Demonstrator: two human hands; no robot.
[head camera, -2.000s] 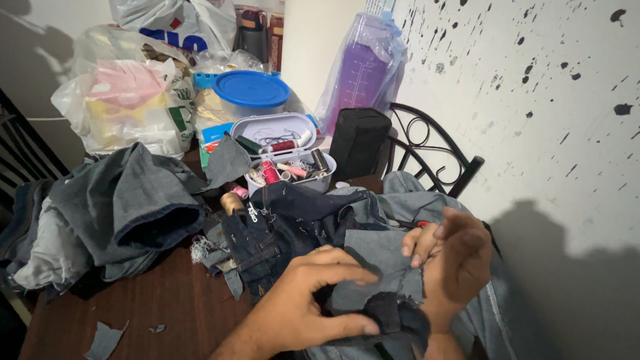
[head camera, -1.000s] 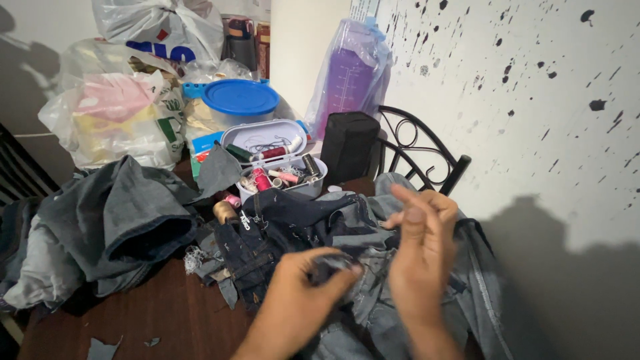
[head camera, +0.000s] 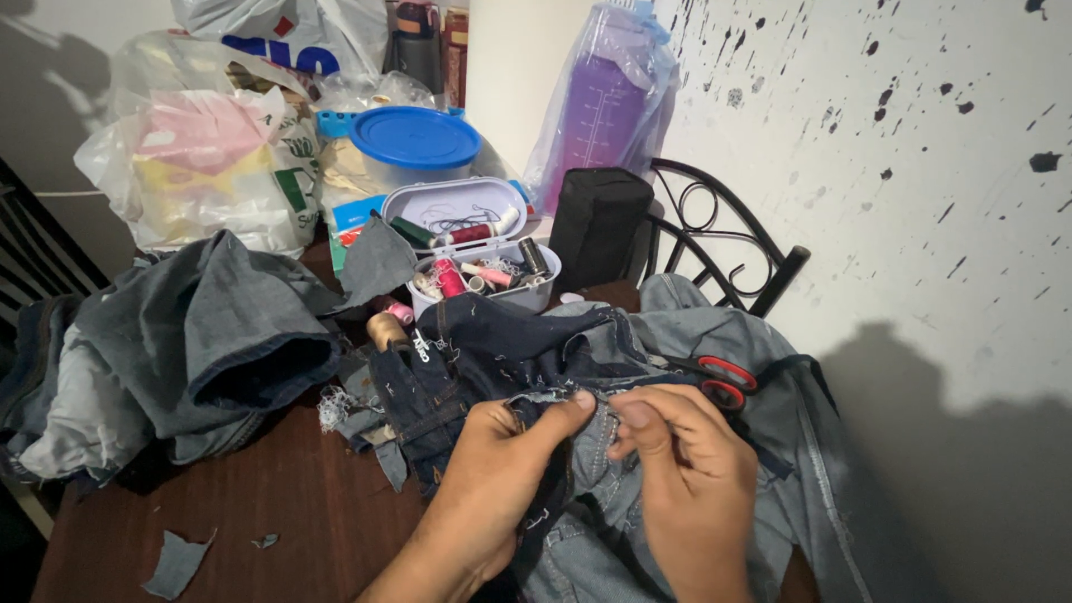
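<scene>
My left hand (head camera: 502, 477) pinches the edge of a dark denim piece (head camera: 548, 490) between thumb and fingers. Close on its right, my right hand (head camera: 691, 469) has thumb and forefinger together at the cloth's edge; whether a needle or thread is between them is too small to tell. Grey-blue denim (head camera: 586, 553) lies beneath both hands. Red-handled scissors (head camera: 727, 378) rest on the denim just behind my right hand. A lidded lilac box (head camera: 536, 297) with several thread spools stands beyond the dark jeans (head camera: 502, 335). A tan thread spool (head camera: 387, 332) lies beside them.
Folded grey denim (head camera: 218, 335) lies at left, with scraps (head camera: 177, 565) on the wooden table (head camera: 293, 511). Behind are plastic bags (head camera: 209, 159), a blue-lidded tub (head camera: 416, 138), a black case (head camera: 596, 226) and a purple bottle (head camera: 599, 109). A metal chair (head camera: 779, 280) stands by the wall.
My hands have come close together at the denim edge; a second ago they were farther apart, with my right hand raised. The grey-blue piece held up two seconds ago is lowered.
</scene>
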